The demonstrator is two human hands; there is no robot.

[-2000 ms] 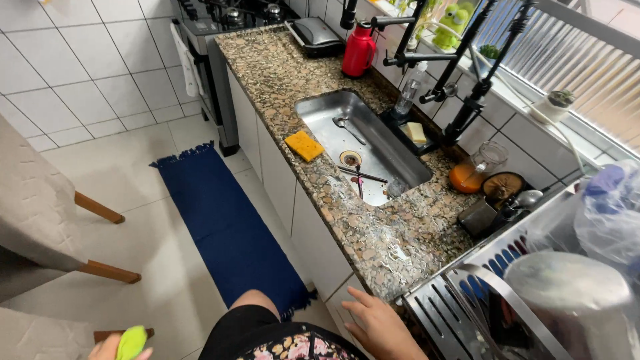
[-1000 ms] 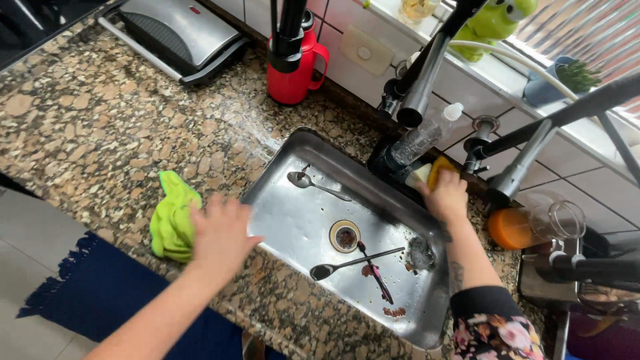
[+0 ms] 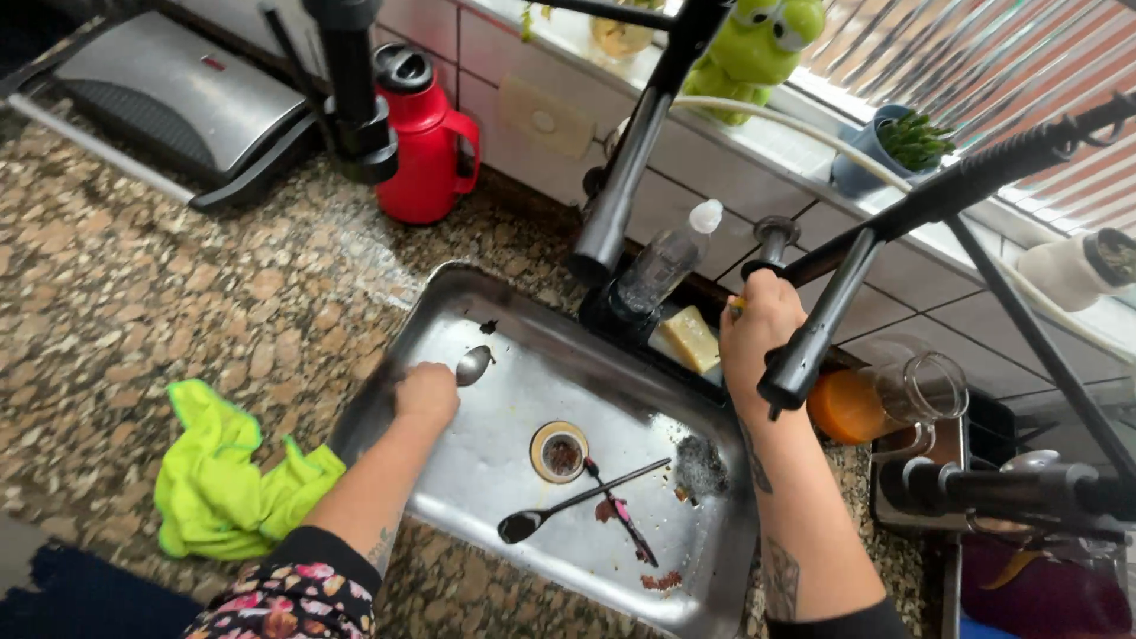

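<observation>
My left hand is closed on the handle of a metal spoon at the left side of the stainless steel sink. My right hand reaches to the black tap fitting at the tiled wall, with a bit of yellow showing at its fingers, probably the sponge. A dark spoon and a thin black and pink utensil lie crossed near the drain. A steel wool pad lies at the sink's right. Beside the right hand, a block of soap rests in a black holder.
A lime green cloth lies on the granite counter left of the sink. Behind stand a red thermos jug, a grill press and a clear bottle. A glass jar with orange contents is at right. Black faucet arms hang overhead.
My left hand has moved from beside the green cloth into the sink and taken hold of the metal spoon. My right hand has moved from the soap holder to the tap fitting.
</observation>
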